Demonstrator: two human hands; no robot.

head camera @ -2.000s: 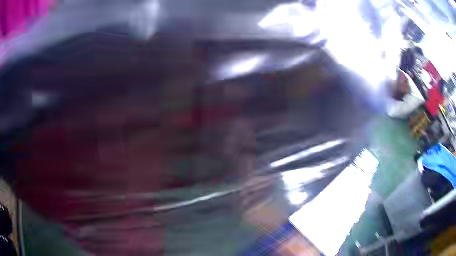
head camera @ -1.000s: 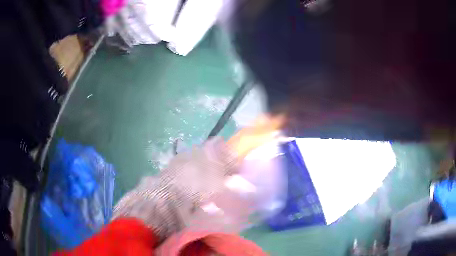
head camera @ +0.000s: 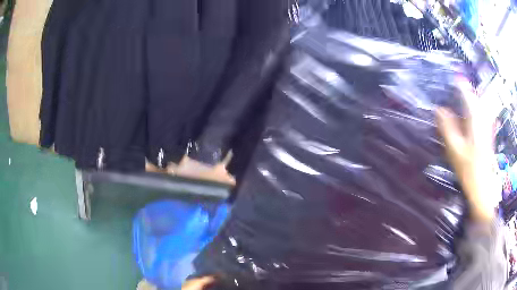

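Note:
A dark jacket in a glossy clear garment bag (head camera: 334, 187) fills the middle and right of the view, with white glints and creases along the film. My right hand (head camera: 462, 150) is blurred at the bag's right edge, its fingers apart and over or against the film. A grey sleeve shows below it. My left hand (head camera: 199, 282) is at the bottom edge of the picture, beside the bag's lower left corner. It is mostly cut off, and its grip is hidden.
Matt black garments (head camera: 122, 85) hang in a row at the upper left, above a grey metal bar (head camera: 164, 182). A crumpled blue plastic bag (head camera: 178, 241) lies on the green floor (head camera: 42, 238). A tan panel (head camera: 25, 73) stands at the far left. More dark pleated cloth hangs at the top.
The view has swung from floor, red cloth and a white pile to the hanging black garments. The bagged jacket now fills the front. The pale crumpled film and white pile are out of view.

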